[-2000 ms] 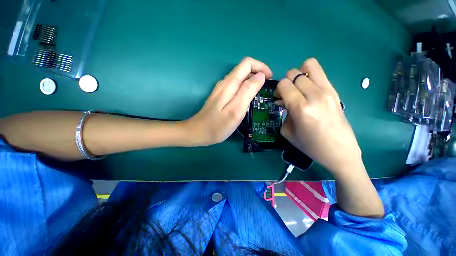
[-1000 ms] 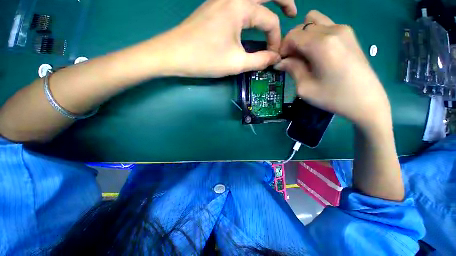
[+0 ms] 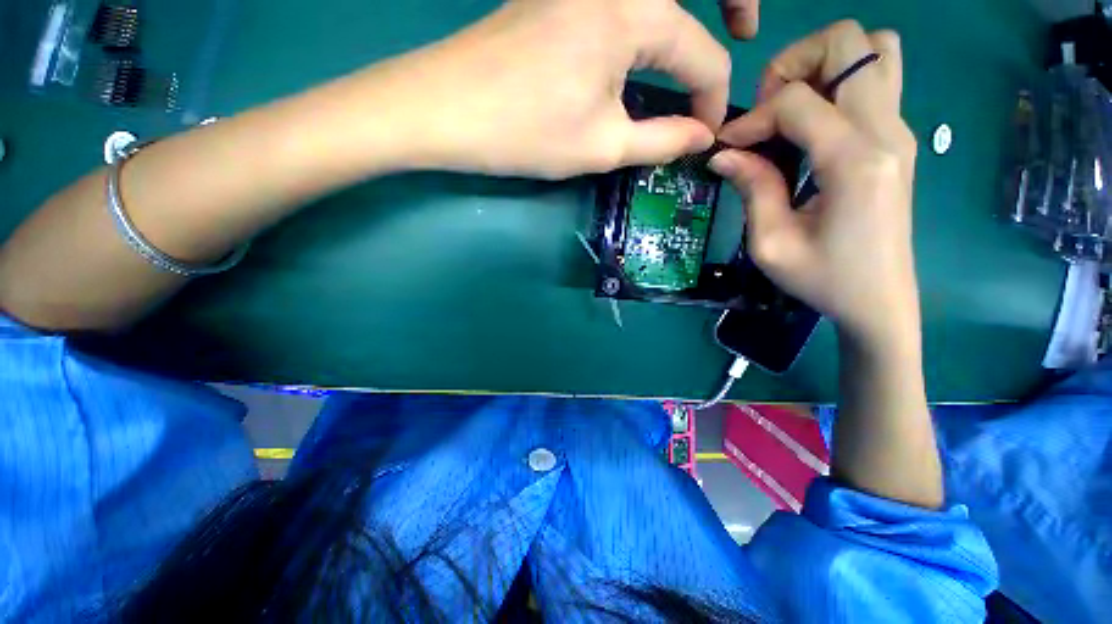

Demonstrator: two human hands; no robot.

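Note:
A green circuit board (image 3: 668,229) sits in a square black housing (image 3: 611,258) on the green bench in front of me. My left hand (image 3: 598,92) is over the housing's far edge, thumb and forefinger pinched together. My right hand (image 3: 829,171) meets it there, also pinching. A tiny dark part, perhaps a pin header (image 3: 700,159), shows between the fingertips at the board's far end; its shape is mostly hidden. A dark smartphone (image 3: 768,336) lies right of the housing's near corner, partly under my right hand.
A clear bag (image 3: 183,49) with dark pin rows lies at far left. White discs (image 3: 121,146) lie near my left wrist, another at right (image 3: 941,138). Clear trays (image 3: 1058,159) and white paper (image 3: 1073,315) are at far right. A white cable (image 3: 729,388) crosses the near bench edge (image 3: 488,393).
Since two seconds ago, my left hand has moved from the board's left side to its far end, and both hands' fingertips have come together there. More of the board and phone shows.

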